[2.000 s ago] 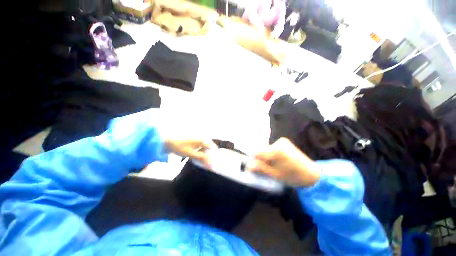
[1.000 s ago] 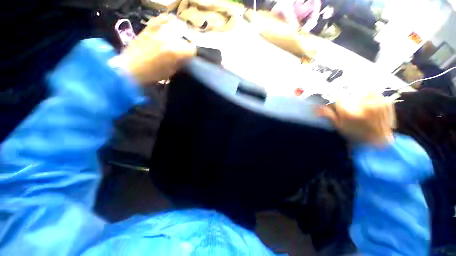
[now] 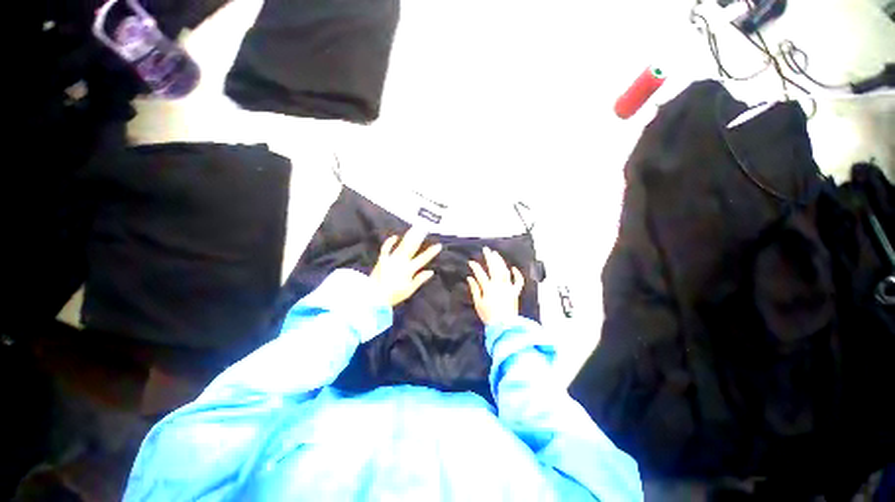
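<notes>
Black trousers [image 3: 432, 338] lie on the white table in front of me, with shiny dark lining facing up and the lower part hidden by my smock. The pale waistband [image 3: 471, 218] is at the far end and blends into the bright table; a small dark label [image 3: 429, 214] sits on it. Thin loops stick out at both waist corners. My left hand [image 3: 404, 267] lies on the fabric just below the label, fingers spread. My right hand [image 3: 497, 284] lies on the fabric to its right, fingers spread. Neither hand grips anything.
Folded black garments lie at the far left [image 3: 314, 59] and left [image 3: 186, 245]. A purple bottle [image 3: 152, 54] is at the top left. A rumpled black heap [image 3: 716, 294] fills the right, with a red spool [image 3: 640, 92] by it. Cords [image 3: 775, 59] lie top right. Small snips(?) [image 3: 565, 301] lie beside the trousers.
The trousers, earlier held up by the waistband in both hands, now lie flat on the table. Both hands have let go of the waistband and rest on the lining. The view has tilted down.
</notes>
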